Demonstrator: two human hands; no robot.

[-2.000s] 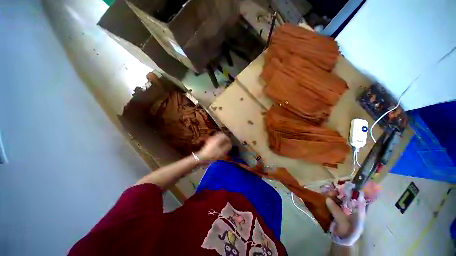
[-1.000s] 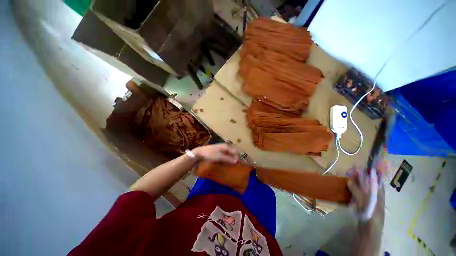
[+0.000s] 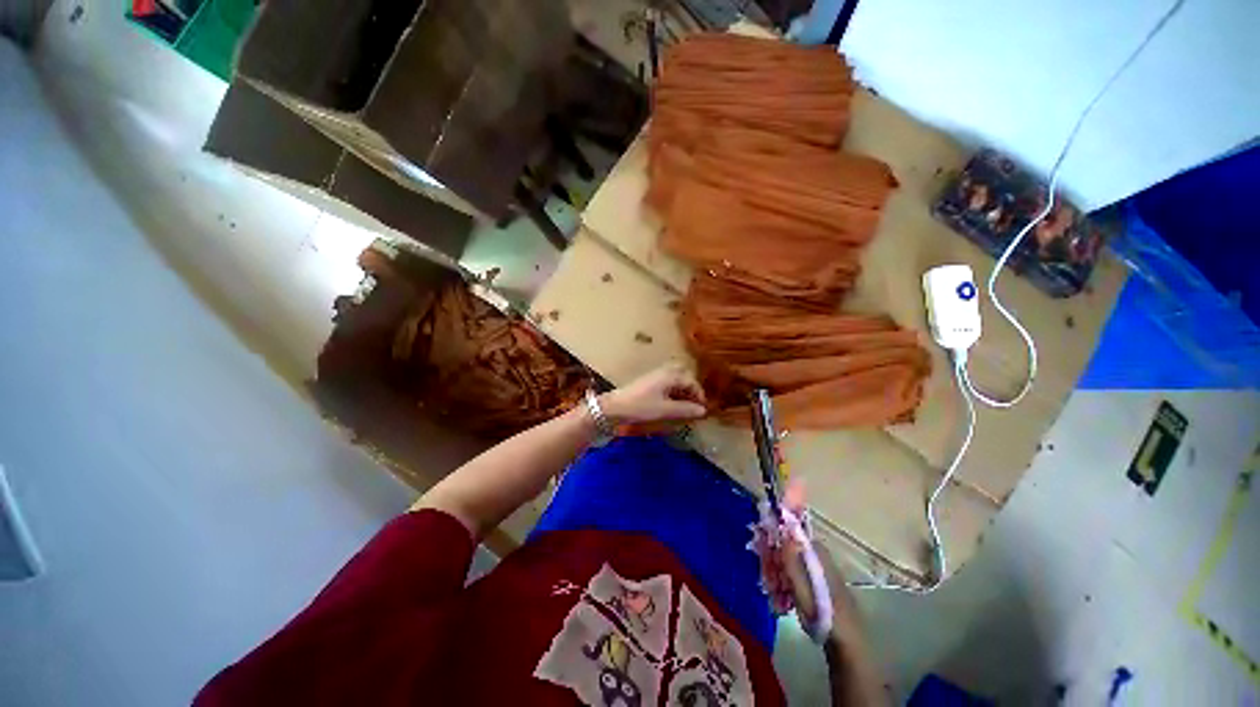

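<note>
My left hand (image 3: pixel 661 396) is at the near edge of the table, its fingers closed on the end of a rust-brown fabric strip (image 3: pixel 719 391) beside the nearest stack. My right hand (image 3: pixel 799 573) holds the scissors (image 3: pixel 768 449), whose handles are wrapped in pink-white cloth; the blades point away from me toward that stack. Rust-brown stacks (image 3: pixel 774 194) lie in overlapping rows on the cardboard table cover (image 3: pixel 608 286). A crumpled heap of strips (image 3: pixel 477 352) lies in the low carton (image 3: pixel 362 315) on the left.
A white box-shaped controller (image 3: pixel 952 307) with a looping cord lies on the right of the cardboard. A dark tray of brown bits (image 3: pixel 1020 221) is behind it, beside a white panel (image 3: pixel 1036 83). Tall cartons (image 3: pixel 401 97) stand at upper left. Small offcuts are scattered on the cardboard.
The long strip stretched between my hands is no longer there. My right hand with the scissors has moved left, near my left hand. My left hand has moved slightly right and forward to the stack's edge.
</note>
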